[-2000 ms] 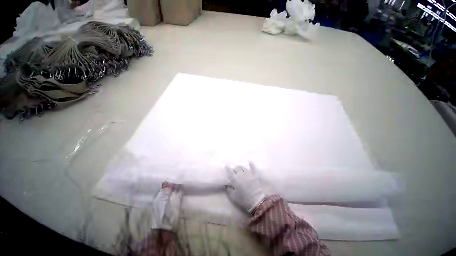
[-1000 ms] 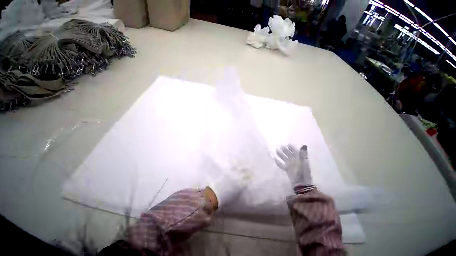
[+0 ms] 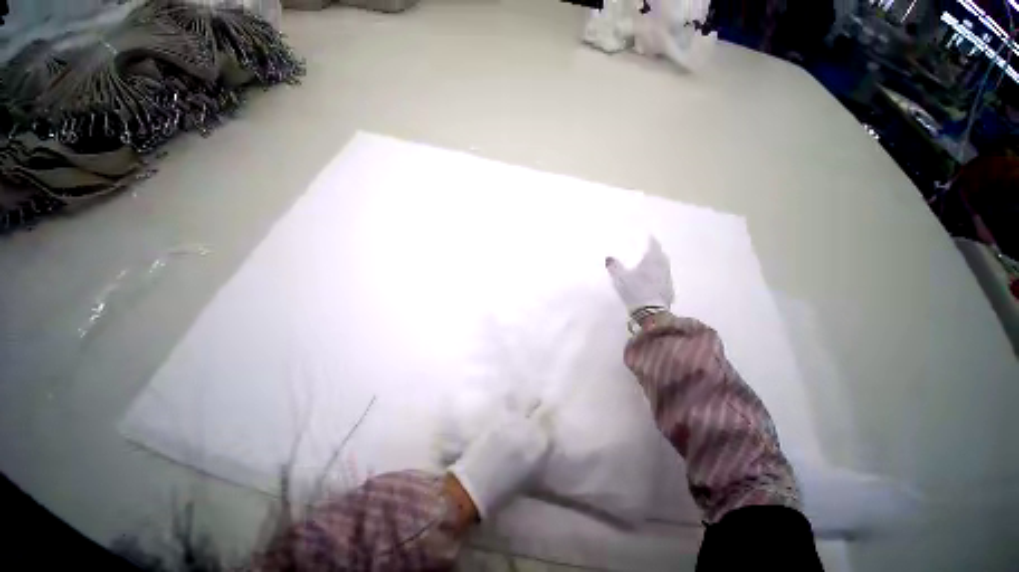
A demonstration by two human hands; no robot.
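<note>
A large stack of white sheets (image 3: 369, 268) lies flat on the table. My left hand (image 3: 501, 460), in a thin white glove, is low at the centre, curled on a creased part of the top white sheet; its fingertips blend into the white. My right hand (image 3: 644, 279), also gloved, lies farther forward on the right part of the stack, thumb and fingers apart, gripping nothing. A loose white fold or roll (image 3: 855, 501), blurred, runs along the near edge and sticks out past the stack at right, partly hidden by my right sleeve.
A heap of grey straps (image 3: 134, 84) with shiny ends is at far left. Clear film (image 3: 134, 285) lies left of the stack. Crumpled white paper (image 3: 659, 34) is at the far edge. The pale table's (image 3: 894, 291) edge curves at right.
The sheet part that stood raised at the centre is down. My right hand has moved forward over the stack. My left hand, hidden before, now shows near the centre front.
</note>
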